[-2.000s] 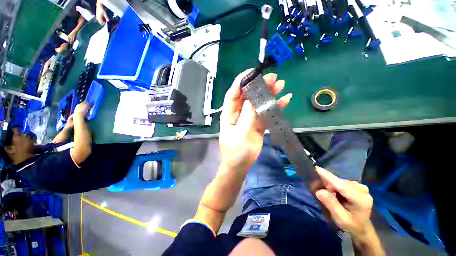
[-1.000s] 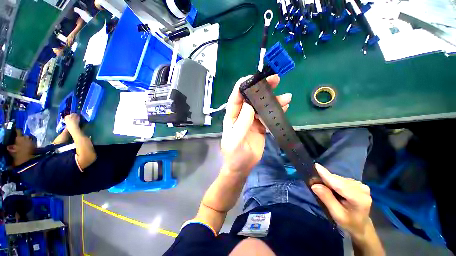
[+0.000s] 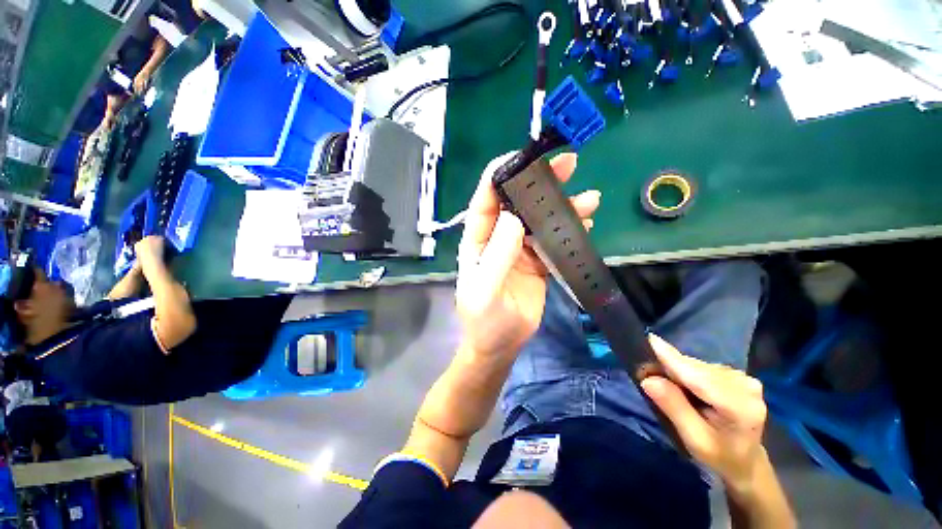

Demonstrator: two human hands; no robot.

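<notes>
My left hand (image 3: pixel 504 263) is bare and holds the top end of a dark steel ruler (image 3: pixel 573 253) together with a cable assembly (image 3: pixel 525 155). A blue connector housing (image 3: pixel 574 111) sticks out above the fingertips. A ring terminal (image 3: pixel 546 27) on a red, black and white lead stands up beside it. My right hand (image 3: pixel 708 408) grips the ruler's lower end between thumb and fingers over my lap. The ruler slants down to the right, marks facing up. The cable's lower part is mostly hidden behind the ruler.
A tape roll (image 3: pixel 667 194) lies near the edge of the green bench (image 3: pixel 744 207). A pile of harnesses (image 3: pixel 661 36) and work drawings (image 3: pixel 826 72) lie behind. A grey benchtop machine (image 3: pixel 377 191) and blue parts bin (image 3: pixel 263 114) stand left. A seated person (image 3: pixel 114 341) works further left.
The ruler has turned slightly, from a bright glare to a dark face with readable marks. The blue connector and ring terminal have shifted a little. Both hands keep their hold.
</notes>
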